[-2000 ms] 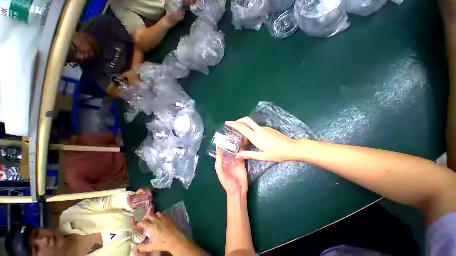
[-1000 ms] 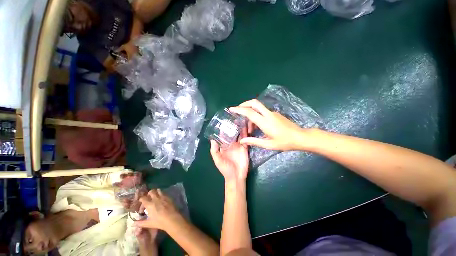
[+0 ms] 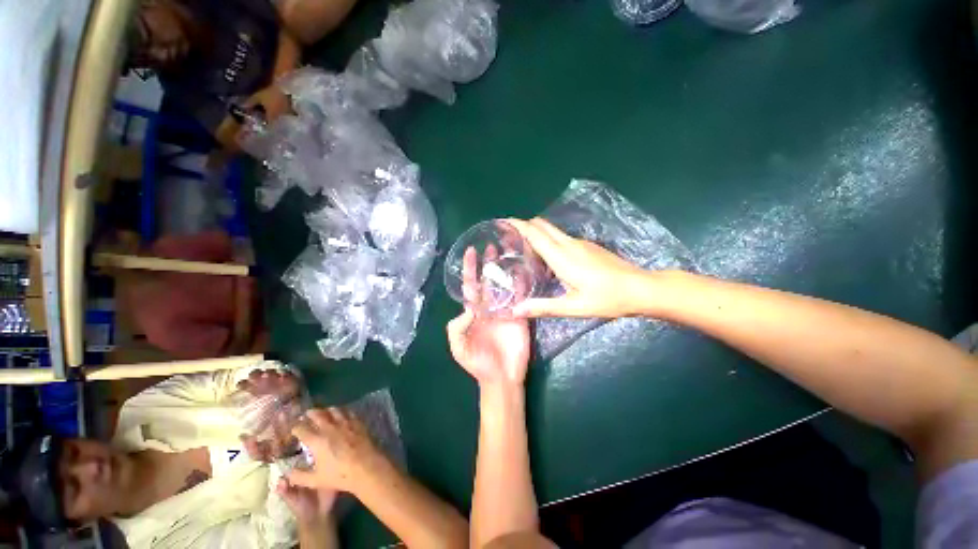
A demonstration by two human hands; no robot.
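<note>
A clear round container (image 3: 480,245) is held between my two hands, its round rim turned toward me. My left hand (image 3: 495,341) is palm up under and behind it, with fingers visible through the clear wall. My right hand (image 3: 584,277) grips its right side, thumb low and fingers on top. A white patch shows in or on the container; it may be a label or glare. A clear poly bag (image 3: 617,223) lies on the dark green tabletop, partly beneath my right hand and forearm.
Crinkled bagged containers (image 3: 370,257) form a heap to the left. More clear pieces (image 3: 740,9) lie at the top edge. A person in cream (image 3: 193,429) handles a clear item at lower left. Another person in dark clothing (image 3: 220,64) sits at upper left.
The container has turned in my hands so its round opening or base faces me. The view has shifted, moving the bagged row at the top mostly out of the picture.
</note>
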